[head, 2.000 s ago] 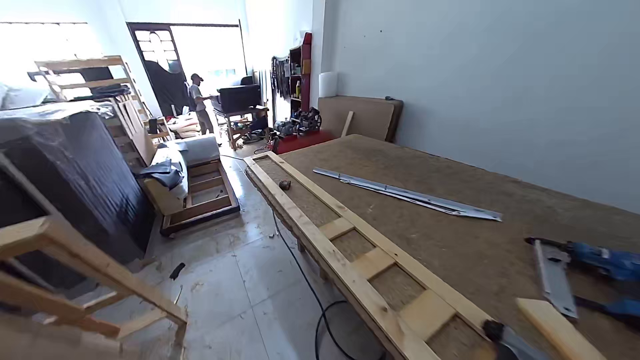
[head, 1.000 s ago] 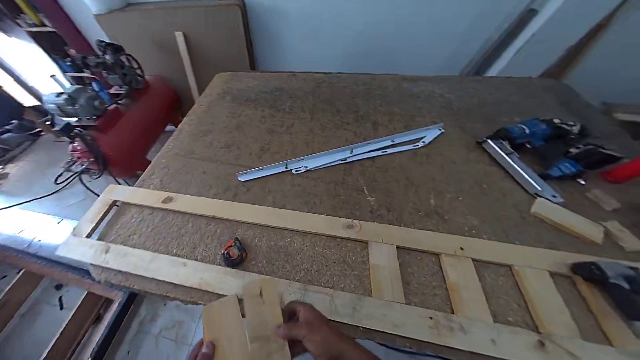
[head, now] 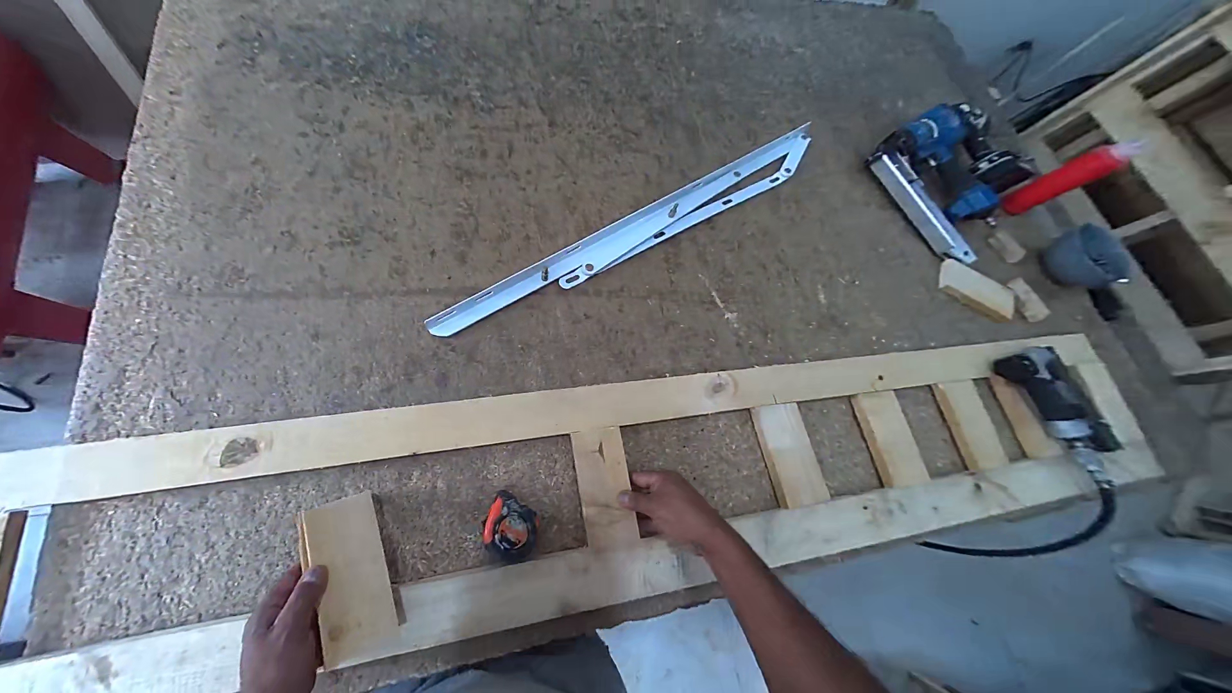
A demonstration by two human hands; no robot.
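Note:
A long pale wooden frame [head: 539,414] lies across the particleboard table, with several short crosspieces [head: 890,438] between its rails at the right. My right hand [head: 674,510] grips the edge of a short wooden slat [head: 608,486] that spans the gap between the two rails. At the lower left my left hand [head: 284,621] holds one or more short boards [head: 351,577], resting over the near rail. An orange and black tape measure [head: 509,526] lies on the table between the two. A pneumatic tool [head: 1054,390] with a hose rests on the frame's right end.
On the table [head: 337,192] lies a folding metal bracket [head: 626,236]. A blue cordless nailer [head: 929,173], a red bottle [head: 1068,180], a grey cup-like object [head: 1086,257] and wood offcuts [head: 977,289] are at the right. Another wooden frame [head: 1155,192] stands beyond. A black hose [head: 1039,549] hangs by the near edge.
A second ago both hands were together at the near rail with the short boards. Now they are apart, and my right hand has a slat between the rails. The view has turned down and right.

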